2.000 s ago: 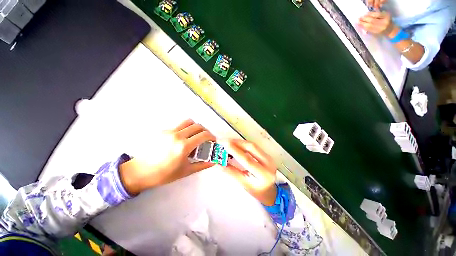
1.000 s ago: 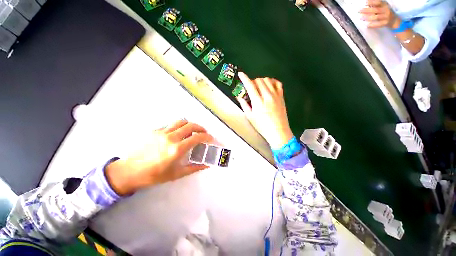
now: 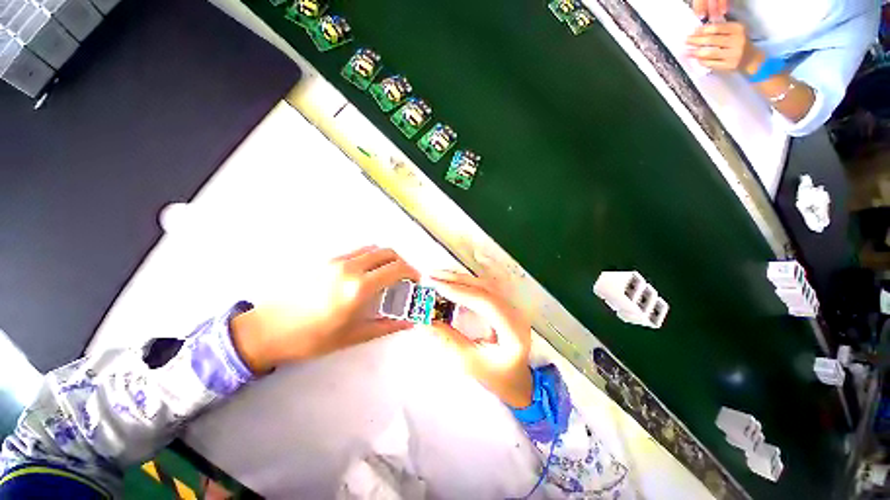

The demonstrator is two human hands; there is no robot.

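Observation:
My left hand [image 3: 337, 308] holds a short row of small white plastic housings [image 3: 397, 298] over the white tabletop. The housing at the left end shows a grey, empty inside; the one at the right end shows black and yellow. A circuit board [image 3: 424, 304] with its teal-green underside showing is at the middle of the row. My right hand [image 3: 485, 332] is at the right end of the row, with its fingers at the board; its exact grip is partly hidden. More green circuit boards [image 3: 413, 115] lie in a line along the near edge of the belt.
The green conveyor belt [image 3: 546, 176] runs diagonally beyond the pale rail [image 3: 410, 181]. White housing groups [image 3: 632, 298] stand on it at right. A black mat [image 3: 117, 146] with stacked housings [image 3: 39, 39] lies left. A crumpled white lump [image 3: 381, 474] is near my body. Another person's hand [image 3: 720, 47] is opposite.
My right hand reached to the end board in the belt line, then came back to the housings. A teal-green board now shows at the row. The housing group on the belt has shifted slightly down.

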